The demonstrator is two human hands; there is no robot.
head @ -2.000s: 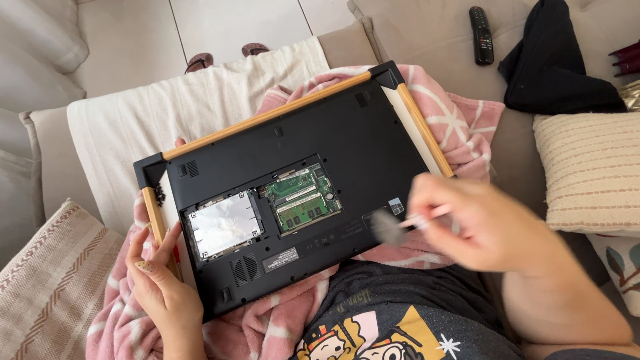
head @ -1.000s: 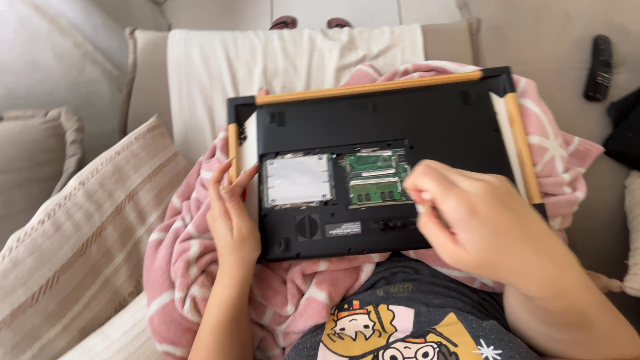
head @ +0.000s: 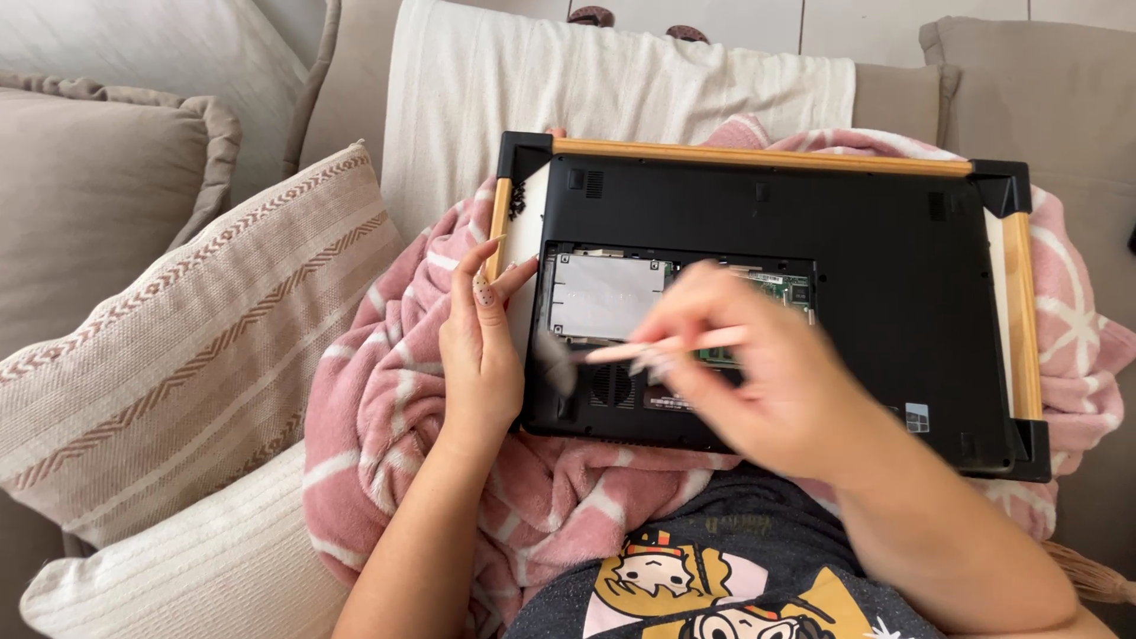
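A black laptop (head: 887, 266) lies underside up on a wood-edged tray (head: 754, 155) with black corners, on my lap. Its bay is uncovered, showing a silver drive (head: 608, 295) and a green circuit board (head: 794, 288) partly hidden by my right hand. My right hand (head: 754, 373), blurred, grips the pale handle of a soft brush (head: 557, 364); the bristles are over the laptop's lower left corner, left of the round vent (head: 612, 383). My left hand (head: 484, 346) holds the tray's left edge, fingertips by the laptop. Small dark screws (head: 517, 202) lie in the tray's upper left corner.
A pink and white blanket (head: 390, 417) lies bunched under the tray. Striped cushions (head: 222, 355) are at the left. Beyond the tray, a cream throw (head: 577, 89) covers part of the sofa, with footwear (head: 592, 16) on the floor past it.
The brush in my right hand has moved from the laptop's lower right area to its lower left corner. My left hand stays at the tray's left edge. The view has shifted.
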